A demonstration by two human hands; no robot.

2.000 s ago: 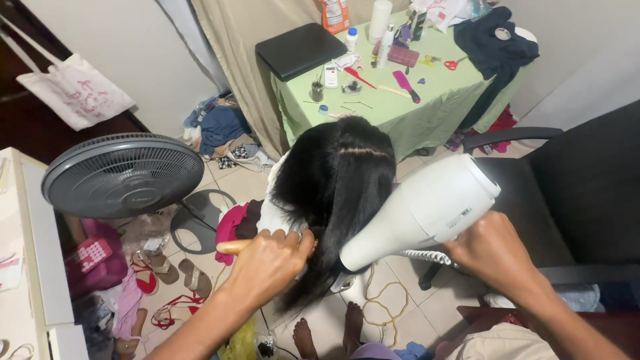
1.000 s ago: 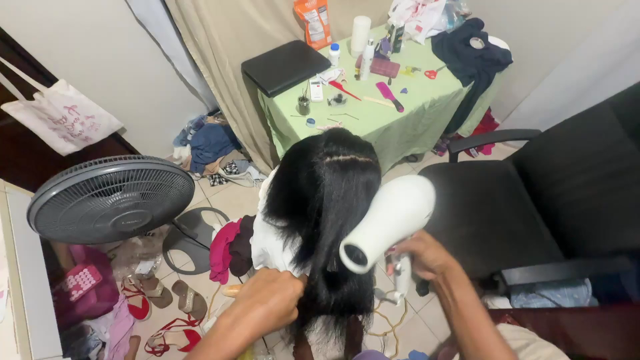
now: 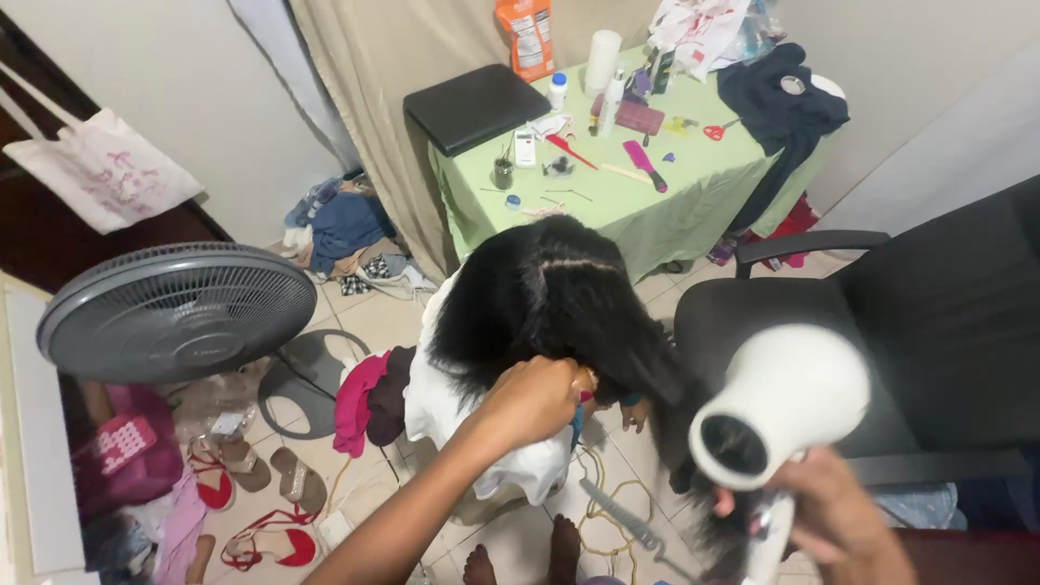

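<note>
A seated person with long black hair (image 3: 520, 301) and a white top (image 3: 431, 398) is below me at the centre. My left hand (image 3: 540, 402) is closed at the hair on the back of the head, around a brush handle, only a small part of which shows by the fingers. On the right, my right hand (image 3: 821, 504) grips the handle of a white hair dryer (image 3: 804, 398). The dryer's round nozzle faces toward me and left, beside a long section of hair that stretches out to the right and hangs down in front of it.
A pedestal fan (image 3: 179, 313) stands at left, with sandals (image 3: 301, 479) on the tiled floor. Ahead, a green-covered table (image 3: 528, 191) bears a black laptop (image 3: 475, 107), combs, bottles and scissors (image 3: 719, 132). A black office chair (image 3: 780, 349) is at right. A coiled cord (image 3: 617, 512) hangs below.
The dryer and my right hand have moved right and down, away from the head. The hair section, which hung down earlier, now stretches out to the right.
</note>
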